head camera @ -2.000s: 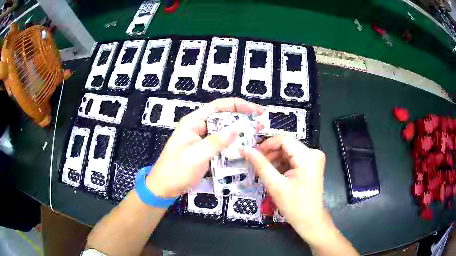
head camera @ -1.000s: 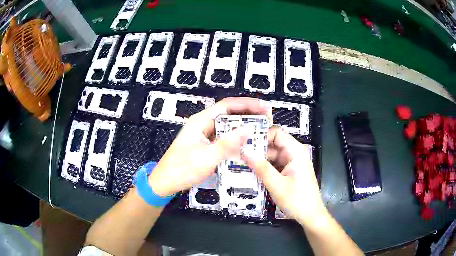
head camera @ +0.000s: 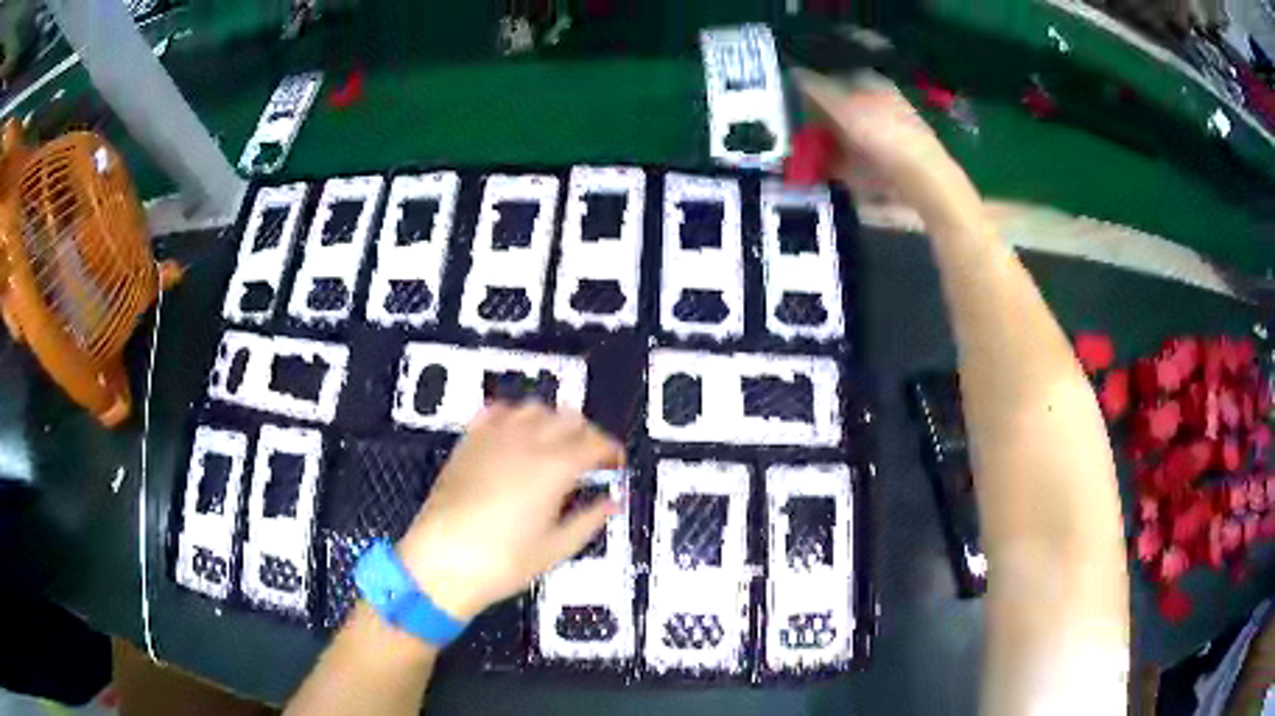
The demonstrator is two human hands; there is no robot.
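My left hand point(head camera: 510, 504), with the blue wristband, is over the lower middle of the black tray point(head camera: 615, 378). Its thumb and fingertips are at the upper end of a pale housing point(head camera: 585, 595) and hide part of it; whether they grip it is unclear. My right hand point(head camera: 874, 133) is blurred, at the near side of the green belt. A red piece point(head camera: 811, 154) is at its fingertips; I cannot tell if it is held. A housing with a board point(head camera: 745, 91) lies on the belt just left of that hand.
More pale housings point(head camera: 601, 245) lie in the tray. A dark slab point(head camera: 948, 483), partly behind my right forearm, and a red heap point(head camera: 1203, 448) are at right. An orange fan point(head camera: 70, 266) and a metal post point(head camera: 147, 105) stand at left. Another pale unit point(head camera: 283, 123) is on the belt.
My hands have parted. The right moved up and right to the belt; the left moved down over the tray. The unit they held together is gone from them, and one now lies on the belt.
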